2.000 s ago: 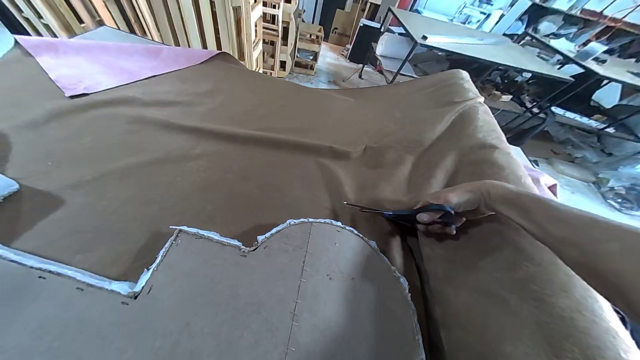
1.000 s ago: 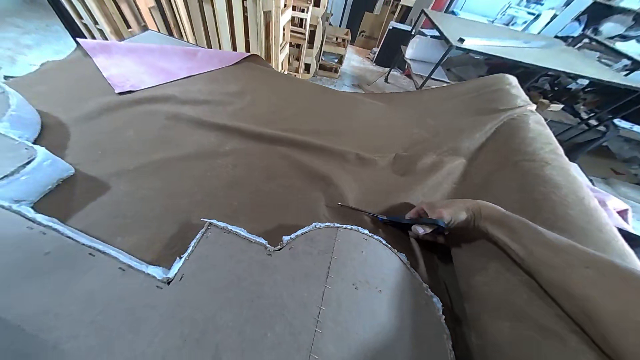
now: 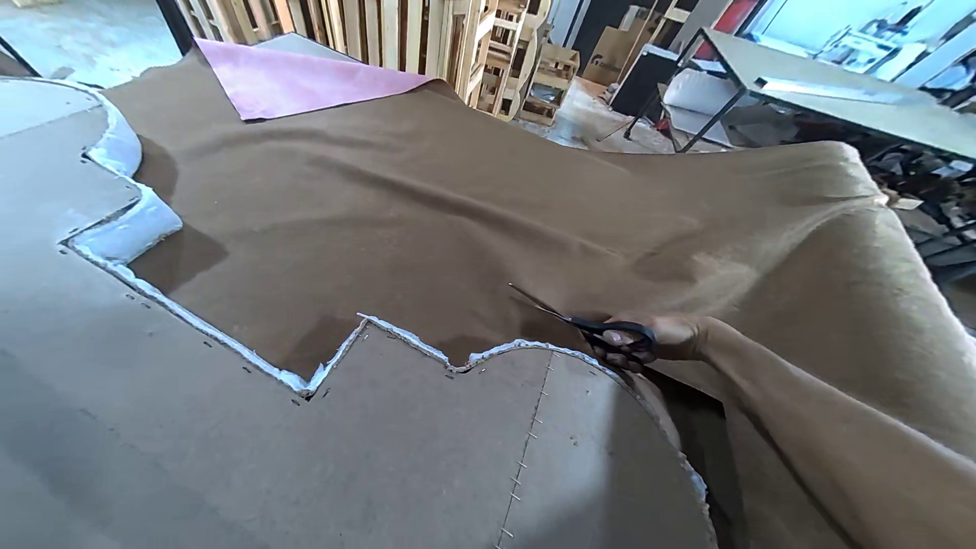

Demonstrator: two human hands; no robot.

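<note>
My right hand (image 3: pixel 629 343) grips the black handles of a pair of scissors (image 3: pixel 560 314). Their blades point up and left and lie over brown fabric (image 3: pixel 427 229). Below them is a stapled board panel (image 3: pixel 427 435) with a notched, curved outline and white padding (image 3: pixel 221 347) along its edge. A cut in the fabric runs down from beneath my hand, beside the curved edge, and a dark gap shows there. The fabric's far left corner is folded over, showing its pink underside (image 3: pixel 305 78). My left hand is out of view.
Wooden frames (image 3: pixel 396 38) stand behind the fabric. At the back right is a table (image 3: pixel 831 88) on metal legs, with a long pale strip on it and dark clutter under it. Cardboard boxes (image 3: pixel 610 53) stand on the floor at the back.
The view has shifted left, showing more of the padded panel. The scissors stay in my right hand near the top of the curved edge. A strip of fabric beside that edge now stands apart beneath my hand.
</note>
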